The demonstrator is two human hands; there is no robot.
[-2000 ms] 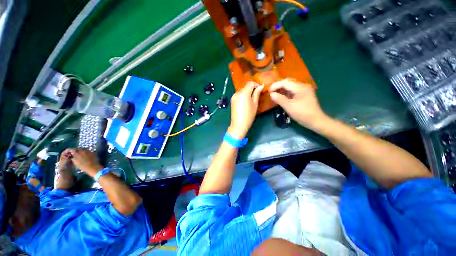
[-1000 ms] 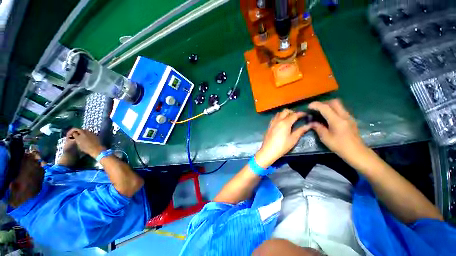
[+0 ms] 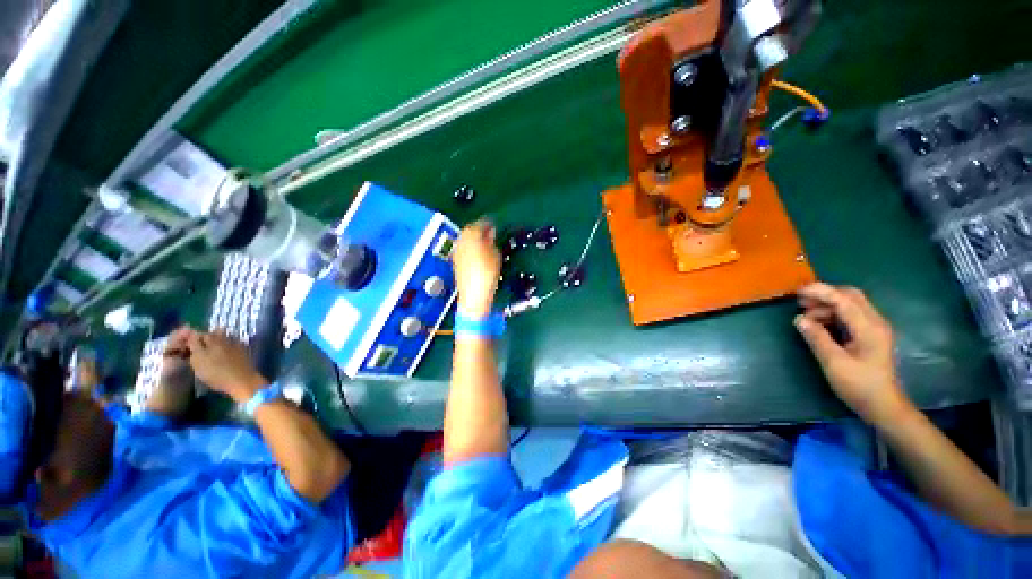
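My left hand is over the left edge of the cluster of loose black parts, beside the blue box. Its fingertips are bunched, and I cannot tell whether they hold a part. My right hand is just off the right front corner of the orange toggle press base, with a small dark part between thumb and fingers. The press nest shows no dark part on it. The plunger stands above it.
The blue controller box with a clear cylinder is left of the parts. A needle line with a white connector lies in front of them. Clear blister trays are at the right. Another person's hands work at the far left.
My hands have moved apart from together in front of the press. The left went left to the loose parts, the right went right with the dark part. The view has shifted.
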